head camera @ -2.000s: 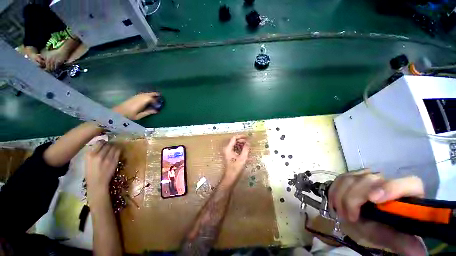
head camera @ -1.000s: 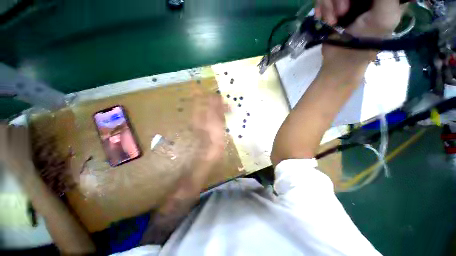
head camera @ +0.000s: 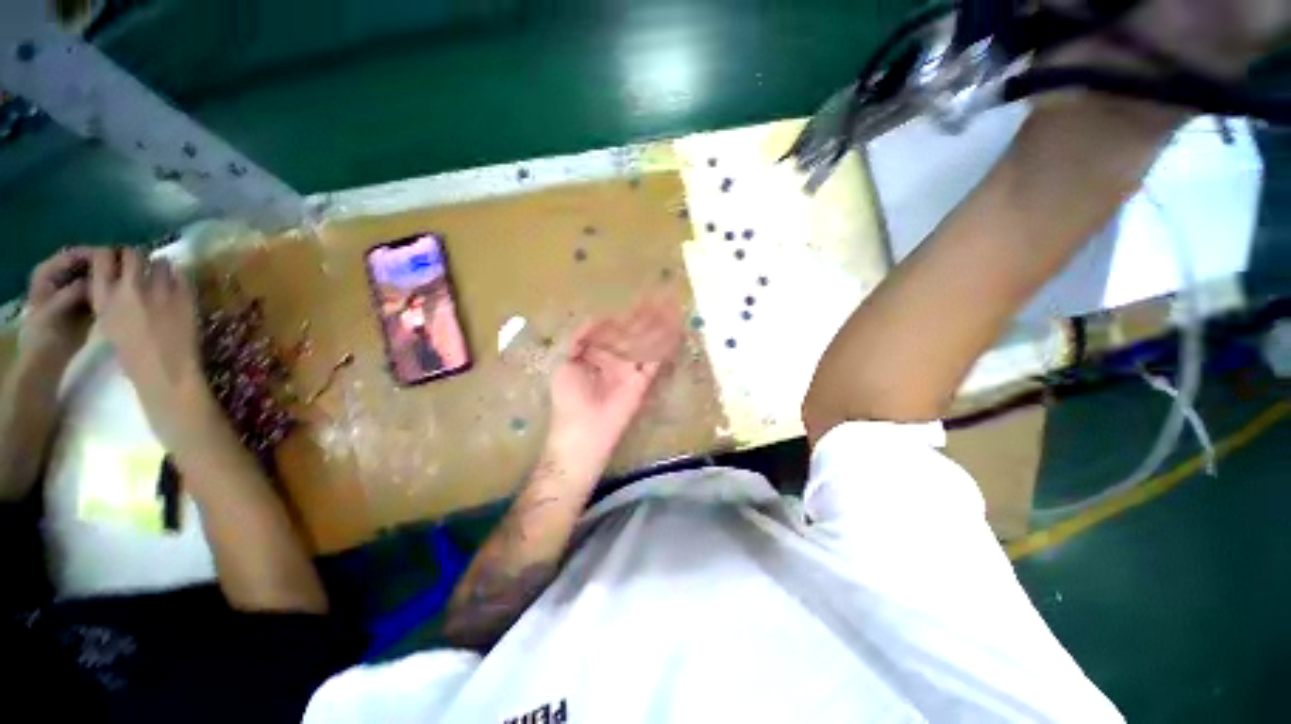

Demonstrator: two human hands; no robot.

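The electric screwdriver (head camera: pixel 942 88) is at the top right, its silver nose and black cables blurred. My right hand (head camera: pixel 1203 40) is at the upper right edge, blurred and partly cut off, closed around the tool; its grip is mostly hidden. My left hand (head camera: pixel 616 357) is low over the brown cardboard (head camera: pixel 524 439), palm up with fingers apart, and nothing shows in it. A lit smartphone (head camera: pixel 419 308) lies on the cardboard to its left. A small white scrap (head camera: pixel 513 334) lies between phone and hand.
A neighbour's hands (head camera: pixel 121 304) are at the far left, beside a pile of red and dark lead wires (head camera: pixel 252 375). Dark dots are scattered on the yellowed sheet (head camera: pixel 793 304). A white box (head camera: pixel 1090 226) stands at right, behind my forearm. The green conveyor (head camera: pixel 538 71) runs along the back.
The tool has gone from low right to the top right. My left hand, earlier curled around small reddish-brown bits, is now open. The view has tilted down, showing my white shirt.
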